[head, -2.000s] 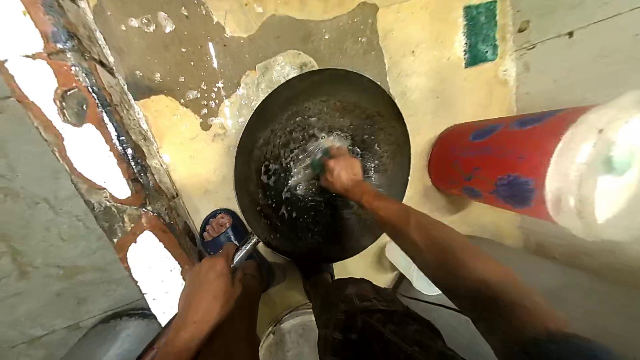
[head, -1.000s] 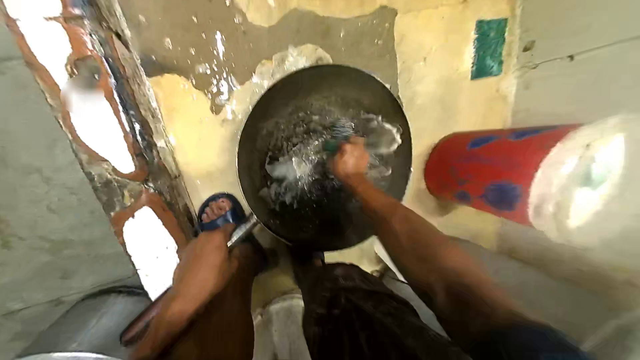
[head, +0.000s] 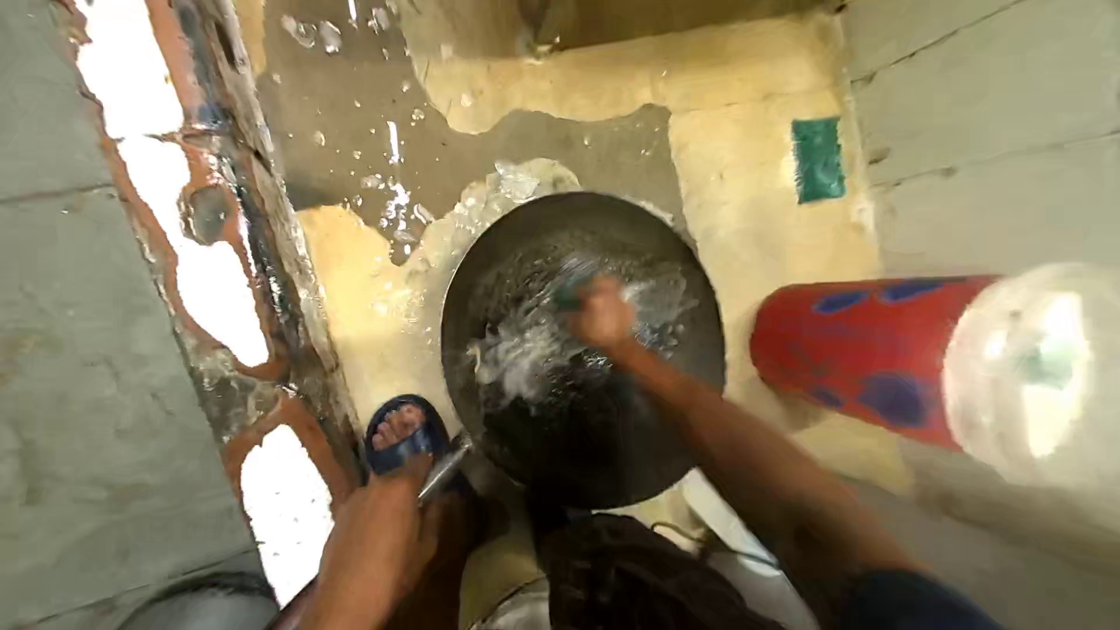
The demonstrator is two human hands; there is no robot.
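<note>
A large dark metal wok (head: 560,455) rests on the wet floor, with suds and water inside. My right hand (head: 602,311) is blurred over the middle of the wok and closed on a green scouring pad (head: 569,293), which touches the soapy surface. My left hand (head: 376,534) grips the wok's metal handle (head: 444,468) at the lower left of the rim. Its fingers are partly hidden by the back of the hand. A foot in a dark blue slipper (head: 405,429) is beside the handle.
A red cylindrical container (head: 849,354) with blue patches stands to the right, a whitish translucent vessel (head: 1032,376) at its top. Along the left runs a rough ledge (head: 289,254) of broken tile. Water and foam lie on the floor (head: 385,131) beyond the wok. A metal vessel (head: 206,604) shows at the lower left.
My right hand has kept moving about inside the wok with the pad, and the white suds have shifted. My left hand has stayed on the handle.
</note>
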